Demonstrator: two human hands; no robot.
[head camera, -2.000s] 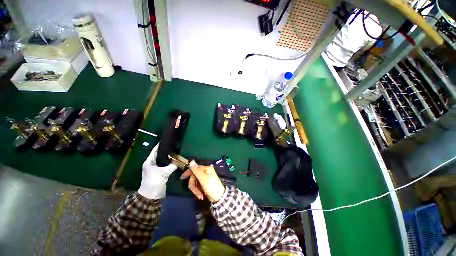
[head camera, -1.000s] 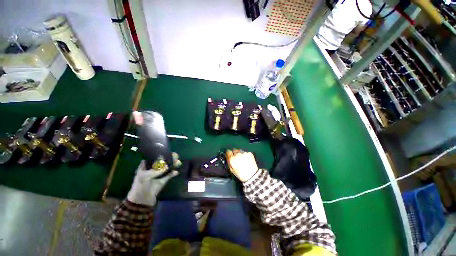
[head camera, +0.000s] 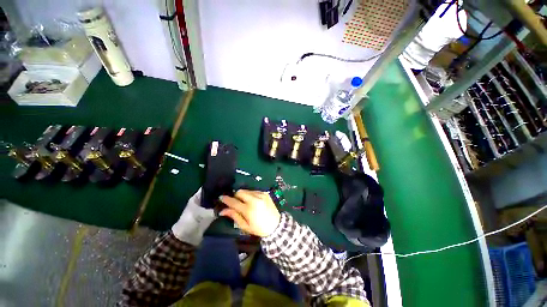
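My left hand, in a white glove, holds a black oblong lock housing upright by its near end, with a small label at the far end. My bare right hand has its fingers at the near end of the housing; whether it grips anything there cannot be told. A small green circuit board lies just beyond my right hand, with small silvery bits beside it. A small dark module lies further right.
Rows of black housings with brass fittings stand at left and right. A thin white stick lies between them. A black bag, water bottle, white cylinder, parts box and green conveyor surround the bench.
My right hand has moved left from the board area to the housing. The housing has turned more upright in my left hand. Small silvery bits now show by the board.
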